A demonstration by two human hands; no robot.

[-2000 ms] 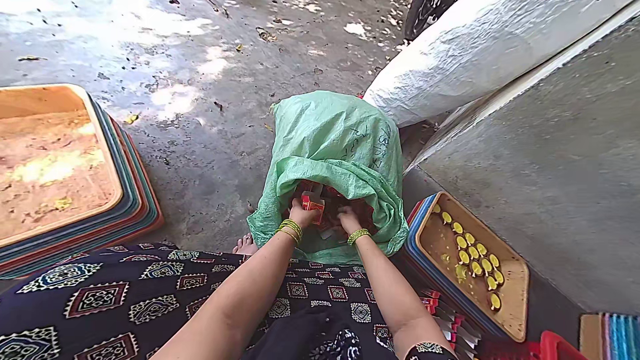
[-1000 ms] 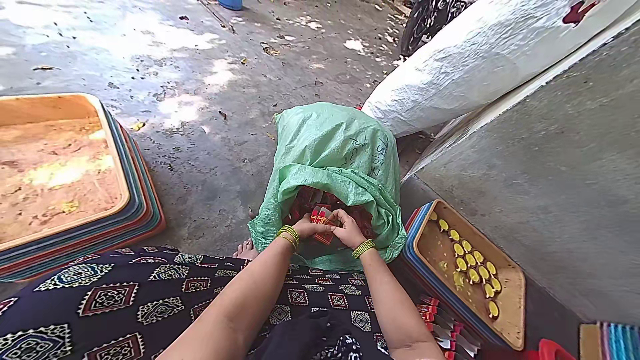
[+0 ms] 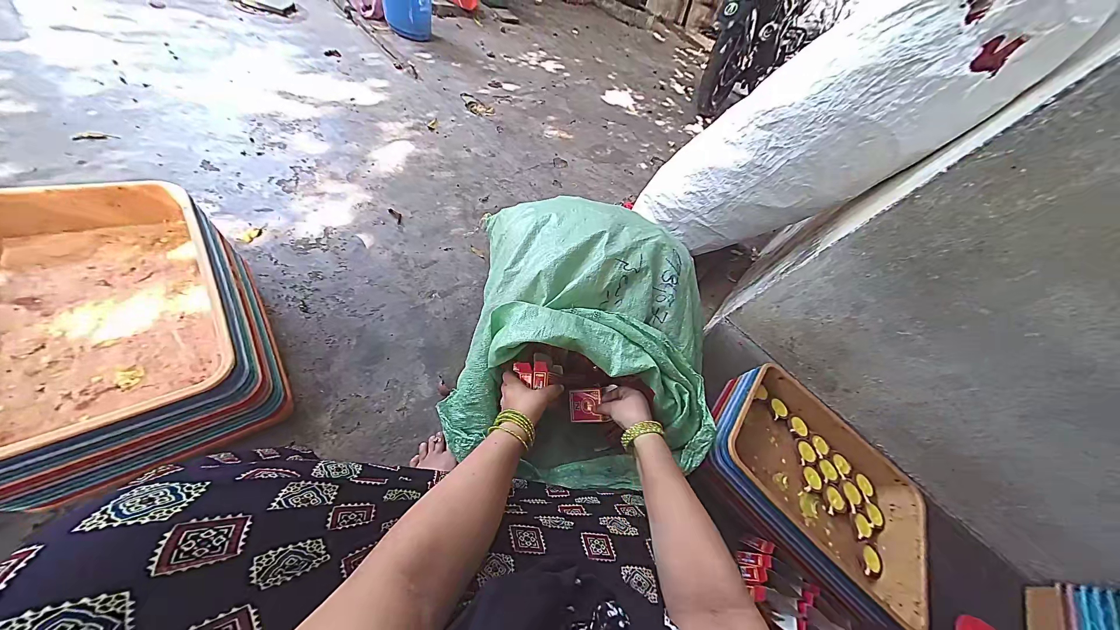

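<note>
A green woven sack (image 3: pixel 586 262) with handwriting on it lies on the ground, its mouth toward me and full of shadow. Inside that mouth my left hand (image 3: pixel 529 392) holds a few small red boxes (image 3: pixel 535 374). To its right, my right hand (image 3: pixel 625 406) grips one flat red box (image 3: pixel 586 405) by its right edge, with the printed face up. The two hands are apart. More dark red items in the sack are too shaded to make out.
Stacked trays (image 3: pixel 232 350) stand at left. At right, another tray stack (image 3: pixel 914 525) holds round yellow pieces (image 3: pixel 827 472), with red boxes (image 3: pixel 757 569) beside it. A white sack (image 3: pixel 787 131) leans along the grey wall (image 3: pixel 962 306). A blue drum (image 3: pixel 408 17) and a motorcycle (image 3: pixel 744 52) are farther back.
My hands were together over red boxes one second ago; now they are apart, the right one holding a single box. The view has shifted somewhat.
</note>
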